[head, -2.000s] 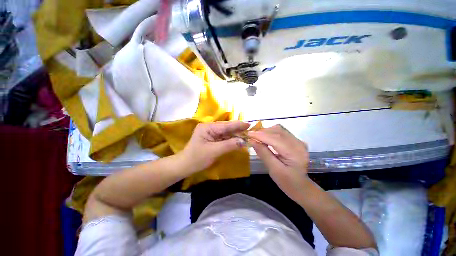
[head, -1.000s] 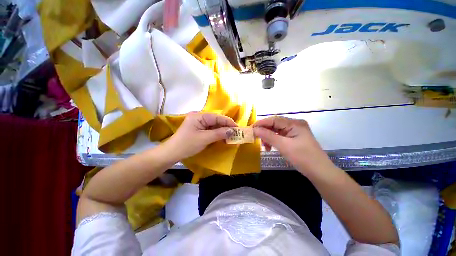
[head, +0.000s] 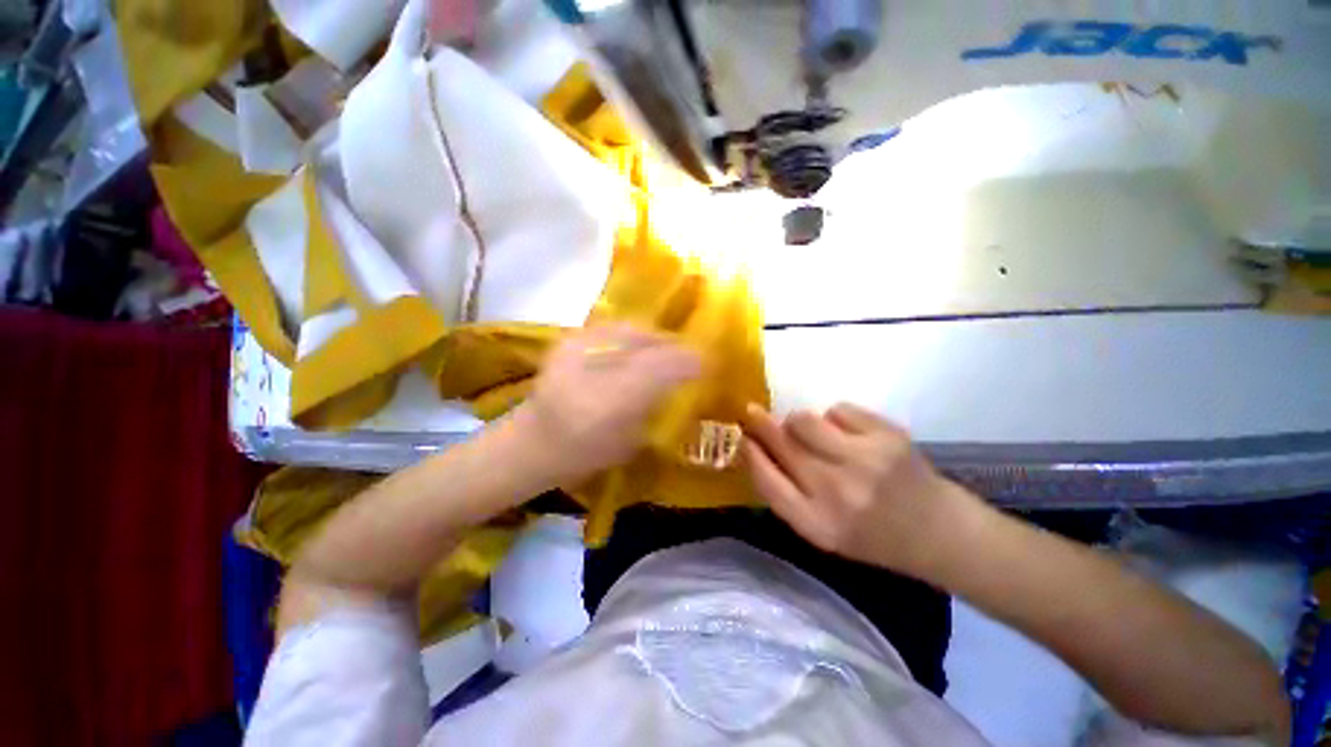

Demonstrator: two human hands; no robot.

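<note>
The mustard fabric lies in front of the needle area and hangs over the table's front edge. A small pale printed label lies on it between my hands, its print blurred. My left hand is blurred and on the mustard fabric left of the label; its grip cannot be told. My right hand has its fingertips at the fabric's right edge beside the label, pinching it. White panels with yellow edges lie gathered to the left. The presser foot area is lost in lamp glare.
The white sewing machine head is above the work, with a chrome cover on its left end. The table's front edge runs below. Dark red cloth hangs at left. More mustard fabric lies under the table.
My hands no longer stretch the label between their fingertips; it now lies on the mustard fabric. My left hand has turned and blurs with motion. My right hand is lower.
</note>
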